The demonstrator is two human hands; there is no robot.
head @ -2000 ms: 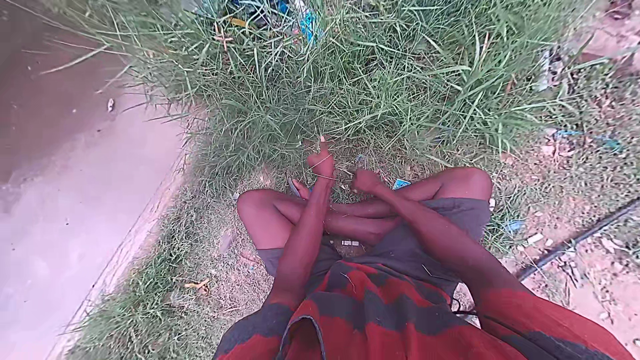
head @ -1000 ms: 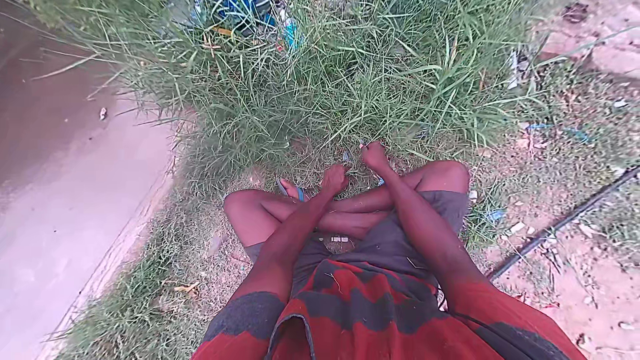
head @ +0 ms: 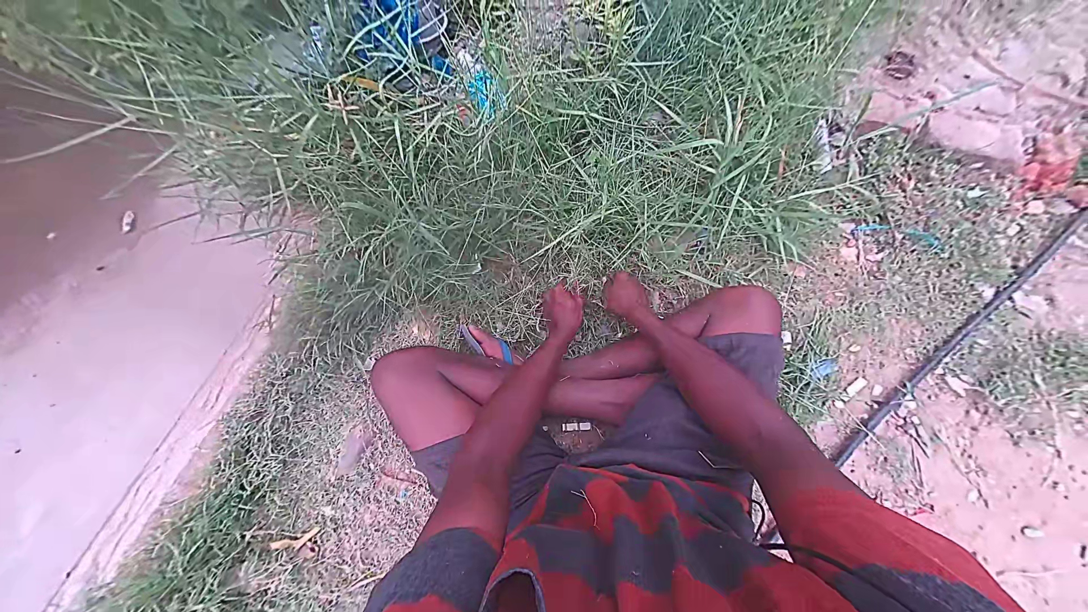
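My left hand point(head: 564, 311) and my right hand point(head: 626, 297) are held side by side above my crossed legs, a small gap between them. Both have curled fingers; whether either holds a grass blade is too blurred to tell. Just beyond them grows long green grass point(head: 595, 178), with shorter, drier grass under the hands. A sandal with a blue strap point(head: 507, 352) is on my foot, left of my left hand. Small pale pieces point(head: 576, 426) show between my legs, near the dark shorts point(head: 663, 425).
A concrete slab point(head: 110, 357) with a raised edge runs along the left. Blue plastic litter point(head: 484, 89) lies in the grass at the top. A black hose or cable point(head: 952, 340) crosses the soil at right, near broken bricks point(head: 977, 132).
Two seconds ago my left hand reached further forward with a finger extended; it is now drawn back and curled. My right hand has stayed close beside it.
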